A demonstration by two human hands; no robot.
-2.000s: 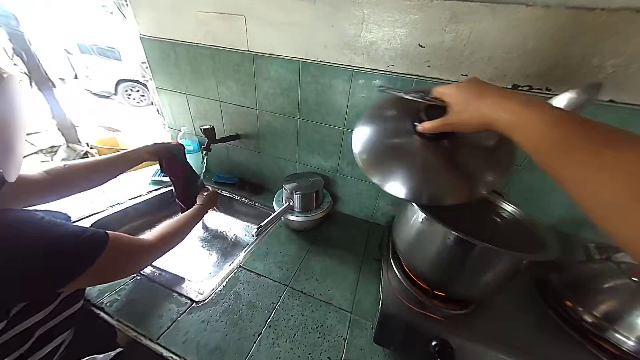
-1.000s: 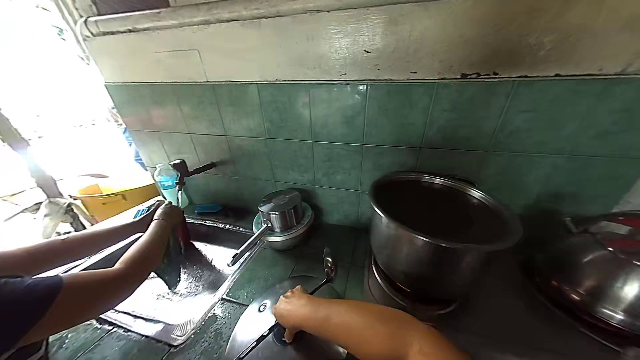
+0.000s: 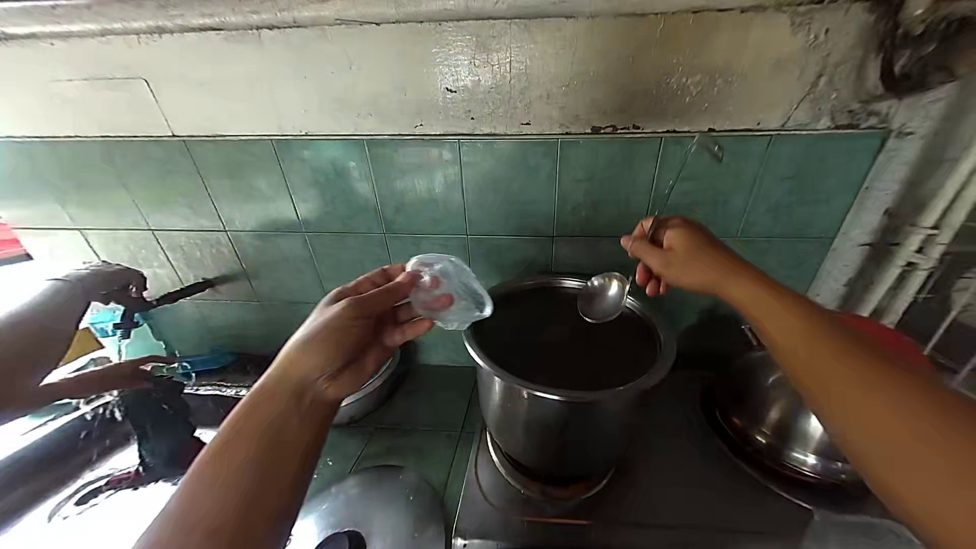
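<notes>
In my left hand (image 3: 374, 313) is a small clear plastic bag (image 3: 450, 292), held left of the pot and level with its rim. My right hand (image 3: 671, 255) grips the upright handle of a metal ladle (image 3: 603, 297), whose bowl hangs over the right part of the pot's mouth. The large metal pot (image 3: 557, 427) stands on a stove burner and holds dark contents; how full it is I cannot tell. A round metal lid (image 3: 377, 507) with a black knob lies on the tiled counter, below my left forearm.
At the far left, another person's hands (image 3: 114, 286) are at the tap and sink, near dark wet cloth (image 3: 156, 427). A metal bowl (image 3: 370, 393) sits behind my left forearm. A domed metal lid (image 3: 785, 415) covers a pan on the right. Green wall tiles (image 3: 507, 187) rise behind the pot.
The lid I held over the pot two seconds ago now lies on the counter. The ladle, which lay by the lid, is in my right hand. The plastic bag now shows in my left hand.
</notes>
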